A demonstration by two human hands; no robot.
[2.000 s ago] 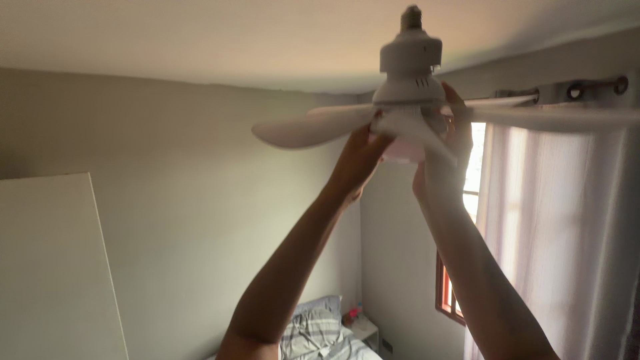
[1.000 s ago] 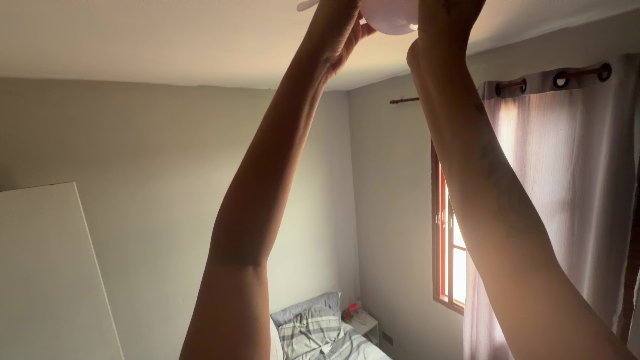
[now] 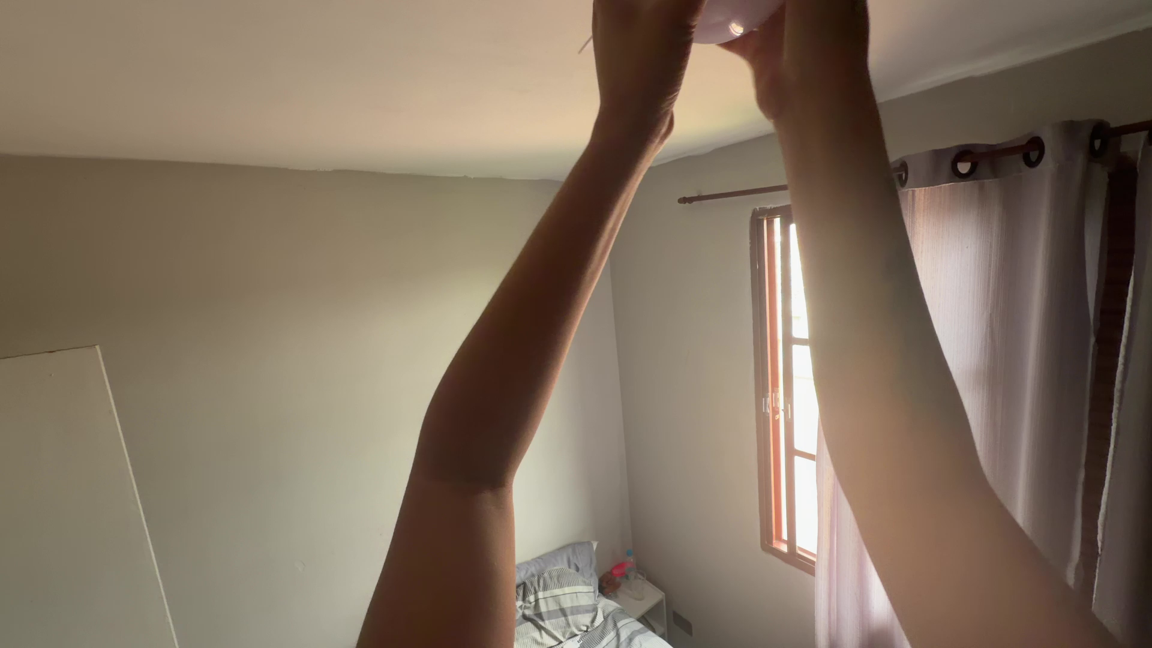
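Both my arms reach up to the top edge of the view, near the ceiling. Between my hands shows the rounded pale underside of a white ceiling fan light (image 3: pixel 733 20), with a small bright reflection on it. My left hand (image 3: pixel 643 58) is at its left side, fingers cut off by the frame. On the right, my right hand (image 3: pixel 814 54) is against it, partly out of view. A thin sliver of what may be a fan blade (image 3: pixel 585 43) shows left of my left hand. The rest of the fan light is above the frame.
The ceiling (image 3: pixel 315 81) is close overhead. At the right, a light curtain (image 3: pixel 999 315) hangs from a rod (image 3: pixel 733 193) by a red-framed window (image 3: pixel 774 387). Below are a bed with a striped pillow (image 3: pixel 558 603) and a white nightstand (image 3: pixel 643 598). A white panel (image 3: pixel 72 486) stands at left.
Two seconds ago the whole fan light, with its blades and screw base, showed between my hands. My hands have raised it toward the ceiling, and most of it is now out of view.
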